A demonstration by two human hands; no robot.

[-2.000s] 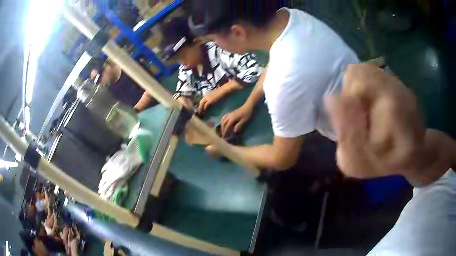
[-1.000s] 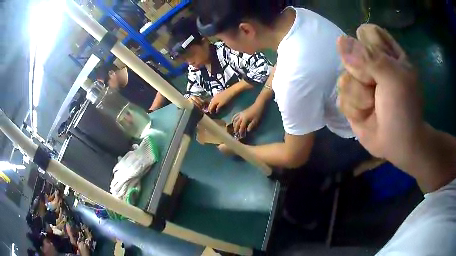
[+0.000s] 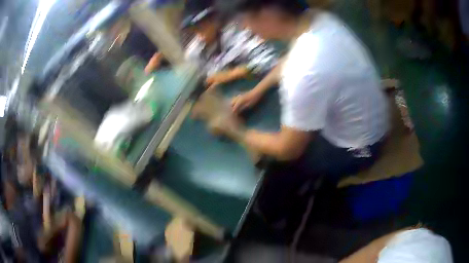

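Observation:
Neither of my hands can be made out in this blurred view. Only a white sleeve [image 3: 416, 247] and part of my bare arm show at the bottom right, cut off by the edge. A blurred tan shape [image 3: 180, 239], which I cannot identify, is at the lower middle beside the rack. The green-topped bench [image 3: 205, 172] lies in front. On it, a neighbour in a white shirt [image 3: 334, 87] has both arms at an open brown carton [image 3: 211, 109]; its contents are too blurred to tell.
Cream rack pipes [image 3: 185, 210] with black joints cross the left and middle. White gloves [image 3: 123, 123] lie on the rack shelf. A person in a patterned shirt [image 3: 231, 49] sits behind the bench. Brown cardboard [image 3: 393, 154] is behind the neighbour, above a blue stool [image 3: 378, 198].
The raised fist at the right has left the picture, and the sleeve has dropped lower. The tan shape shows more fully at the bottom. The view has shifted and blurred.

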